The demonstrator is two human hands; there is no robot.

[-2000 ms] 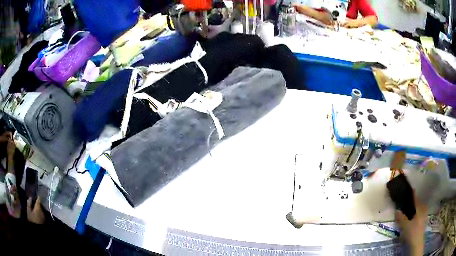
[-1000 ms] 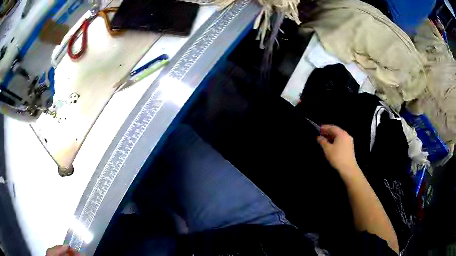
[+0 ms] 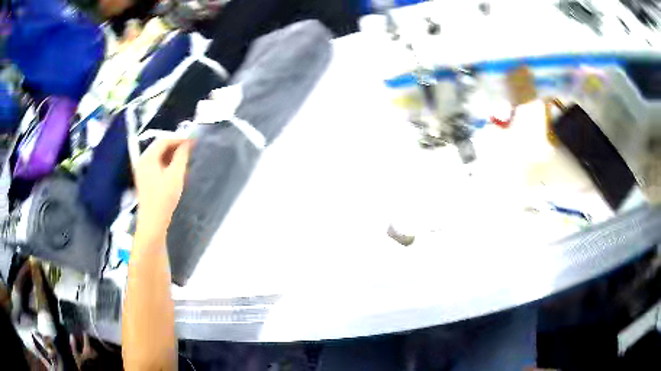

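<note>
A washed-grey cut-piece bundle (image 3: 279,83) lies slantwise on the white table, with a white tie strip (image 3: 248,132) round it and a small white packet or folded labels (image 3: 219,106) at the tie. My left hand (image 3: 168,161) is over the bundle's left side, its fingertips bent close together by the white tie and packet. Blur hides whether they grip anything. A sliver of skin shows at the bottom edge, perhaps my right hand (image 3: 538,369); its fingers are cut off.
Black and navy bundles (image 3: 109,177) lie behind and left of the grey one. A grey fan-like device (image 3: 58,221) and purple basket (image 3: 45,138) are at left. The sewing machine (image 3: 446,109), red-handled scissors (image 3: 502,118) and dark phone (image 3: 596,156) are at right. The ruler-marked edge (image 3: 225,310) curves in front.
The view has swung from the lap and dark cloth back to the table. My left hand has moved from the table edge to the grey bundle. My right hand has left the dark cloth.
</note>
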